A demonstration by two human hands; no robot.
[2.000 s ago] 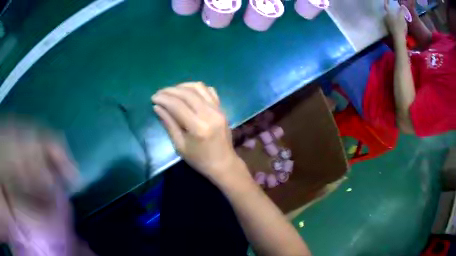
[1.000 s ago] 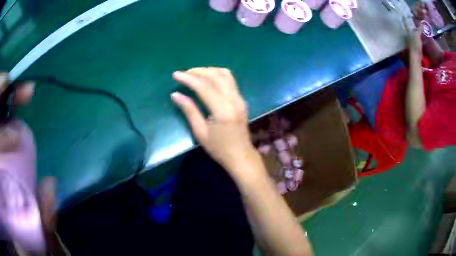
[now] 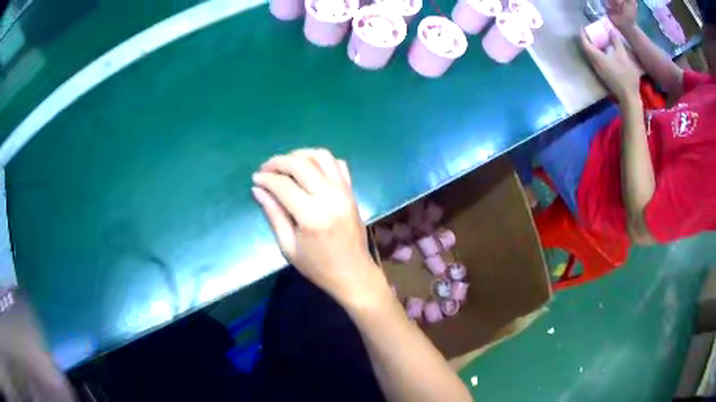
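My right hand (image 3: pixel 310 212) is over the green bench (image 3: pixel 173 110) near its front edge. Its fingers are curled together with the thumb close to them, and nothing shows in it; the palm is hidden. At the lower left edge a blurred shape, apparently my left hand (image 3: pixel 31 357), is cut off by the frame; what it holds cannot be told. A faint, blurred dark line, perhaps a cable (image 3: pixel 163 271), shows near the front edge. Several pink cup-like units (image 3: pixel 437 49) stand at the back with their spoked faces up.
An open cardboard box (image 3: pixel 498 271) below the bench edge holds loose pink units (image 3: pixel 434 263). A person in a red shirt (image 3: pixel 687 165) at the right handles a pink unit (image 3: pixel 600 34) over a grey-white board (image 3: pixel 561 67). A red stool (image 3: pixel 577 243) stands beside the box.
My right hand's spread fingers have closed together. The other hand has dropped lower at the left edge, and the black cable seen clearly before is now only a faint blur. The view has shifted.
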